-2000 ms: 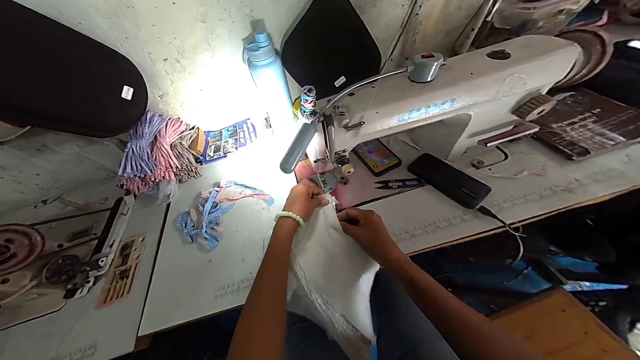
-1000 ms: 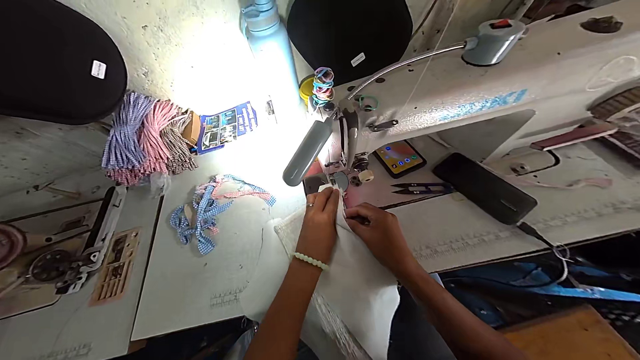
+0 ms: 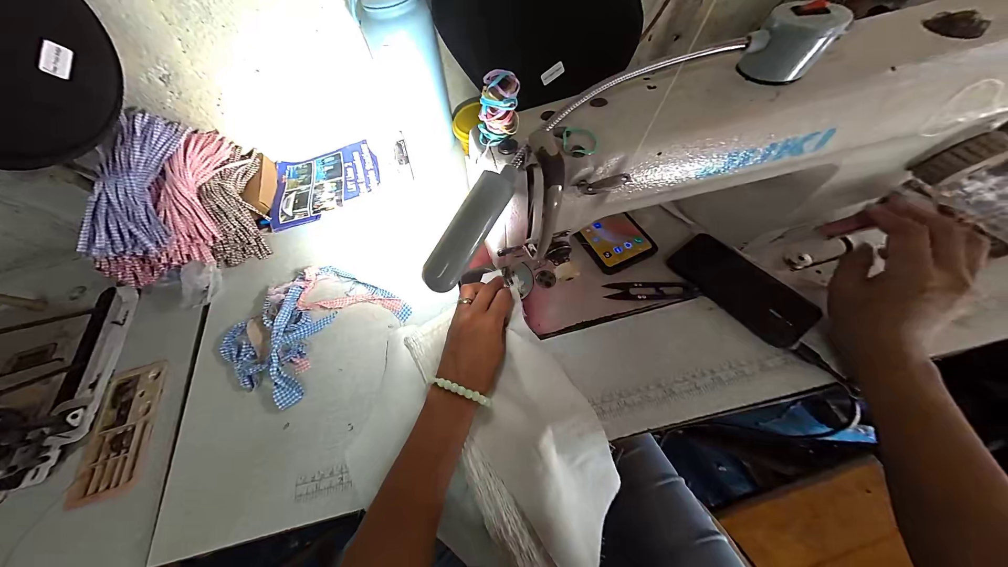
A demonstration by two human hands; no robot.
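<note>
My left hand (image 3: 476,331), with a ring and a pale beaded bracelet, presses a white cloth (image 3: 543,441) at the needle area of a sewing machine (image 3: 748,150). The cloth hangs over the table edge towards my lap. My right hand (image 3: 906,276) is raised at the right, near the machine's handwheel end, fingers spread and slightly blurred; I see nothing held in it. Thread snips (image 3: 650,291) lie between the needle area and a black power bank (image 3: 744,290) with a cable. A lit phone (image 3: 616,242) rests under the machine arm.
A grey lamp head (image 3: 468,230) hangs by the needle. Blue and pink gingham strips (image 3: 287,339) lie left of the cloth. Bundles of checked cord (image 3: 185,197), a printed leaflet (image 3: 327,183) and a blue bottle (image 3: 405,71) stand or lie behind. Another machine (image 3: 71,394) is at the far left.
My right hand has left the cloth and moved right towards the handwheel end. My left hand remains on the cloth by the needle. The view has moved closer.
</note>
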